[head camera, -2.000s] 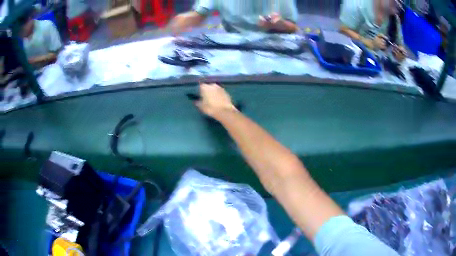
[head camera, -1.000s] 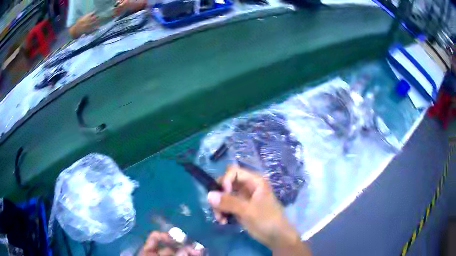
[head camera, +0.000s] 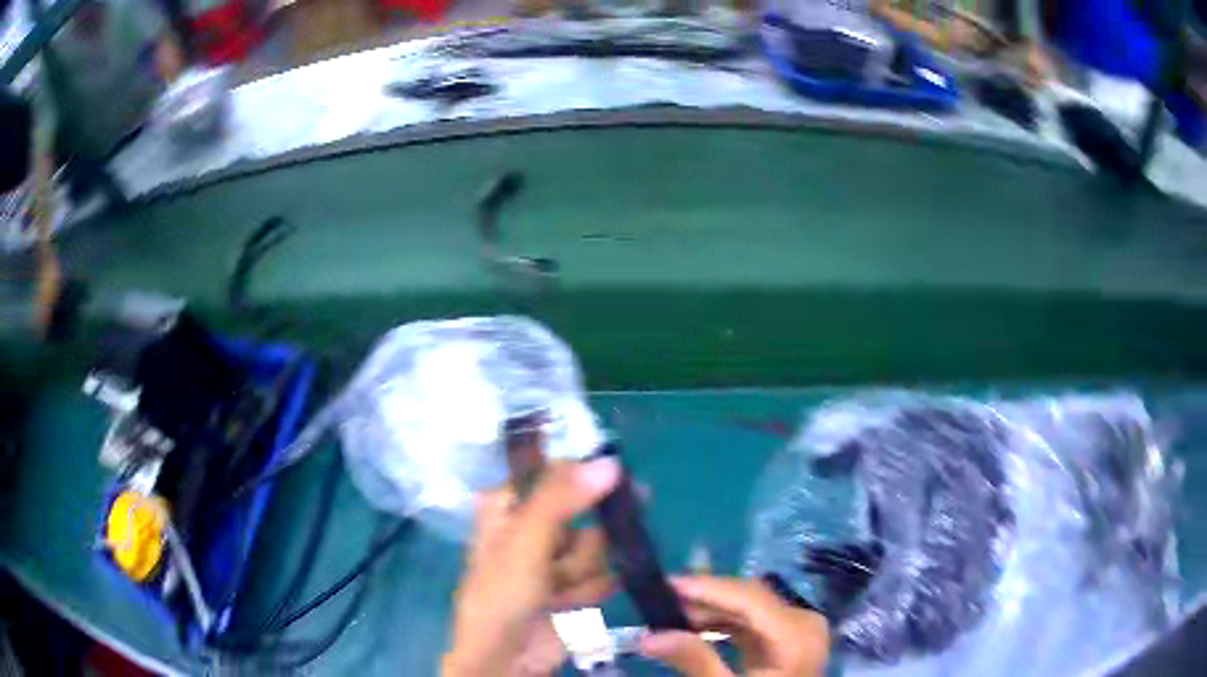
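My left hand (head camera: 530, 569) is at the lower centre, in front of the round whitish clear bag (head camera: 450, 410). My right hand (head camera: 741, 628) is just right of it. Between them is a black curved part (head camera: 639, 549), slanting down to the right; my left fingers touch its upper end and my right fingers grip its lower end. A dark narrow strip (head camera: 526, 454) stands up from my left fingers, blurred. A small white and silvery piece (head camera: 582, 637) shows between the hands; what holds it is unclear.
Black parts with wires (head camera: 498, 225) lie on the green belt (head camera: 821, 225). A large clear bag of dark parts (head camera: 933, 529) lies right. A blue tray (head camera: 271, 476) with a yellow item (head camera: 136, 536) and black cables (head camera: 324, 595) are left. Blurred people are beyond the white bench opposite.
The view has swung left. My right hand and the black part have moved from beside the bag of dark parts to my left hand, which is now raised further into view.
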